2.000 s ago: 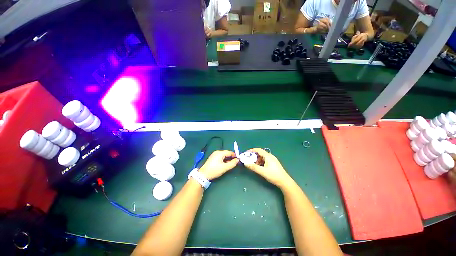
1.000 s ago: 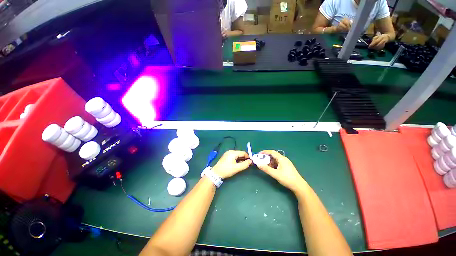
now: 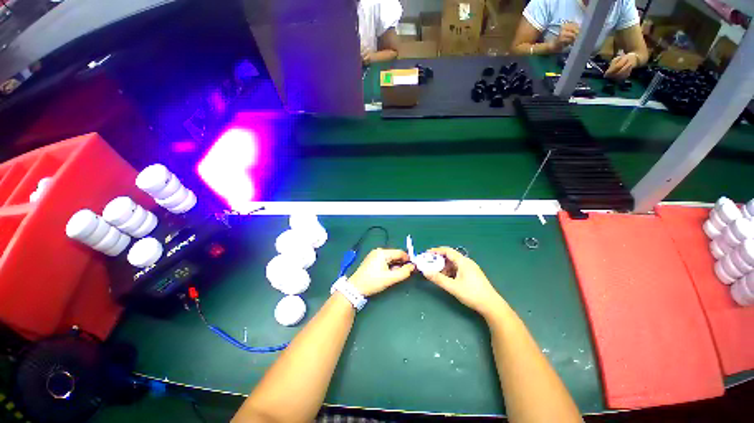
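A white round charging case (image 3: 429,263) is held over the green bench, its thin lid upright on the left side. My right hand (image 3: 460,277) grips the case from the right. My left hand (image 3: 382,271) is at the case's left edge, fingertips pinched together near the lid; what is between them is too small to tell. A blue test lead (image 3: 347,261) with a thin black end lies behind my left hand. Its blue cable also runs from the black power box (image 3: 175,277) and passes under my left forearm. Closed white cases (image 3: 288,273) stand in short columns left of my hands.
White cases (image 3: 131,216) stand on the box. A red divided bin (image 3: 62,285) and a black fan (image 3: 59,382) are at left. Red foam mats (image 3: 641,314) with white stacks (image 3: 732,252) are at right. Black ribbed trays (image 3: 575,157) and a post stand behind. People sit opposite.
The view has swung left since the oldest frame, so the bench appears further right. Both hands hold nearly the same pose at the case, with its lid still upright.
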